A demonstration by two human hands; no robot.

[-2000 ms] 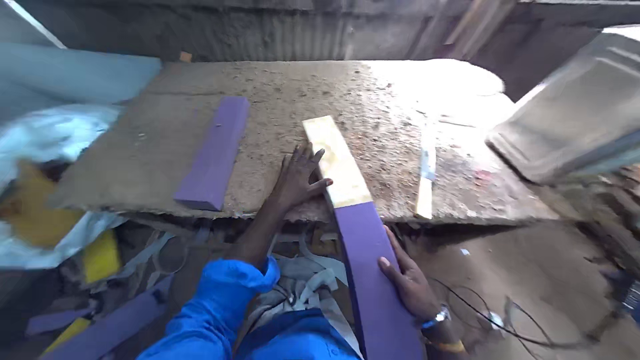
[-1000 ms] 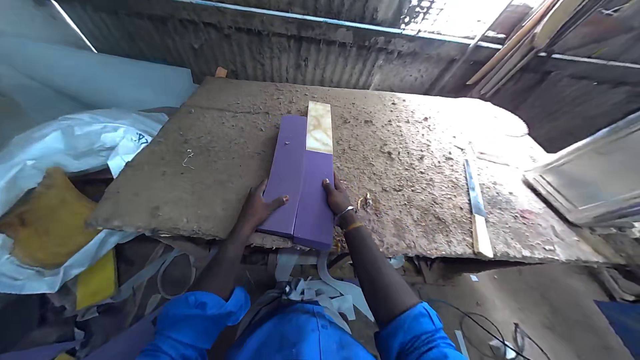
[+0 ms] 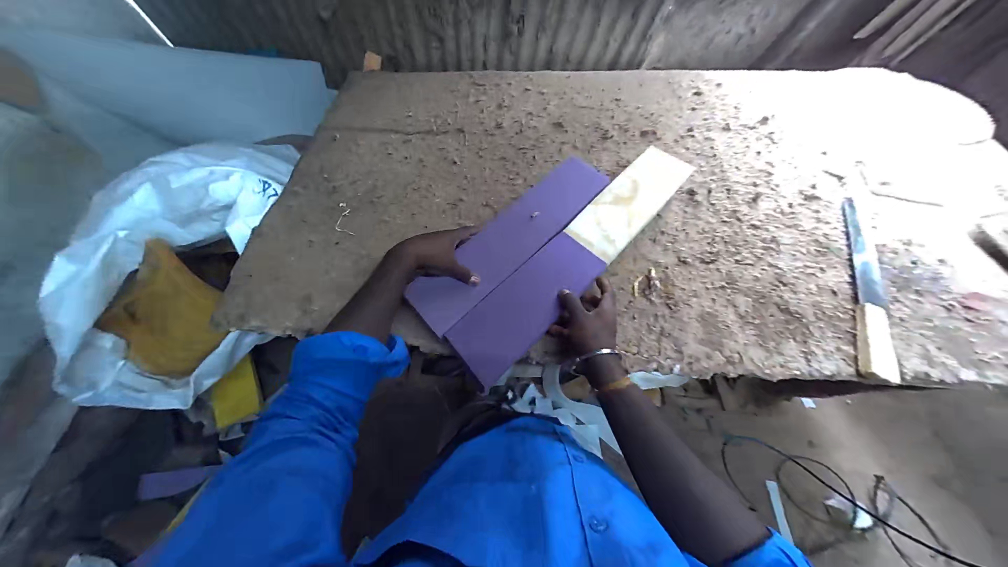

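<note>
Two long purple foam-like blocks lie side by side, tilted, near the front edge of the worktable. My left hand (image 3: 442, 253) grips the outer side of the left purple block (image 3: 524, 224), its thumb on top. At the outer side of the right purple block (image 3: 528, 307), my right hand (image 3: 584, 316) holds with its thumb on the edge. That block's far end carries a cream, glue-stained surface (image 3: 630, 203), reaching past the left block's far end. A knife with a pale handle (image 3: 869, 291) lies apart at the right.
The rough worktable (image 3: 409, 165) is crusted with residue. At the left stands a white sack (image 3: 169, 185) holding a brown-yellow piece (image 3: 169, 315). Cables (image 3: 827, 472) lie on the ground at right front. A corrugated wall (image 3: 488, 35) rises behind the table.
Two seconds ago the left block lay apart on the table. My left hand took hold of it, and the blocks came side by side. Since one second ago, the pair has turned, far ends toward the right.
</note>
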